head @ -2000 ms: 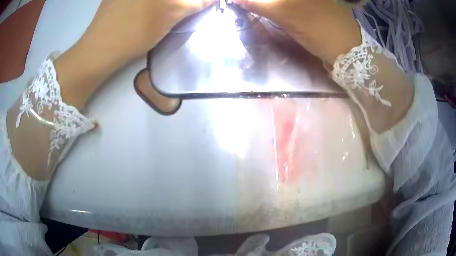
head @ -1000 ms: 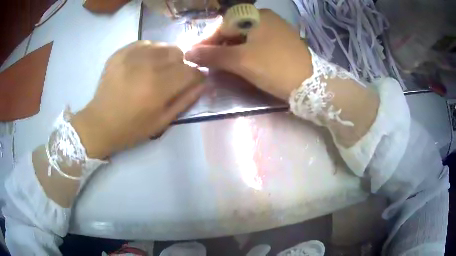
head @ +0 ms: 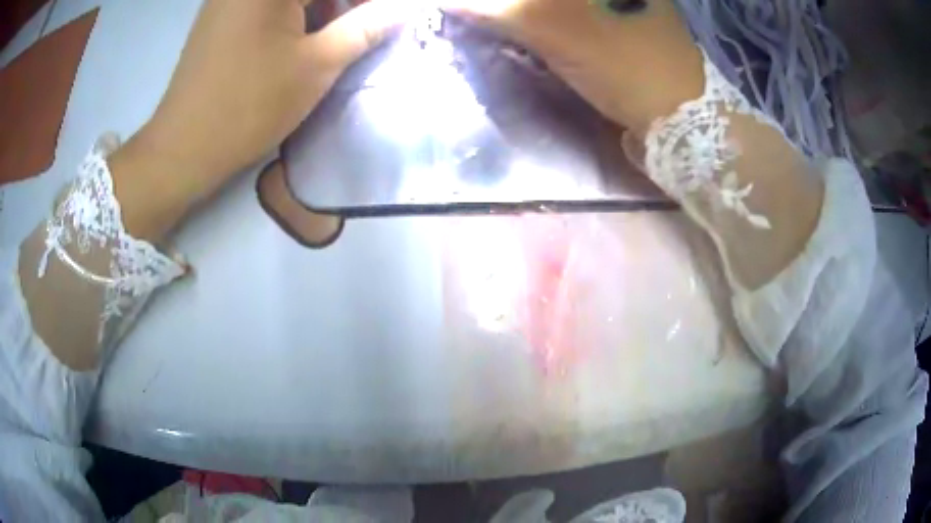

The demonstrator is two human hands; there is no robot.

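Note:
My left hand is at the top left of centre, its fingers cut off by the top edge. My right hand is at the top right of centre, its fingers lost in glare and cut off too. Between them, small metal parts of the presser foot and needle show in the bright lamp light. The shiny metal bed plate lies below them. Whatever the fingers hold is hidden by the glare and the top edge.
A rust-brown piece lies at the upper left. A bundle of white strips hangs at the upper right. The white machine table spans the middle, with an oval brown cutout by the plate.
One second ago both hands were lower in view, close together beside the ribbed cream knob. Now they are at the top edge, farther apart, and the knob is no longer seen. The camera view has shifted.

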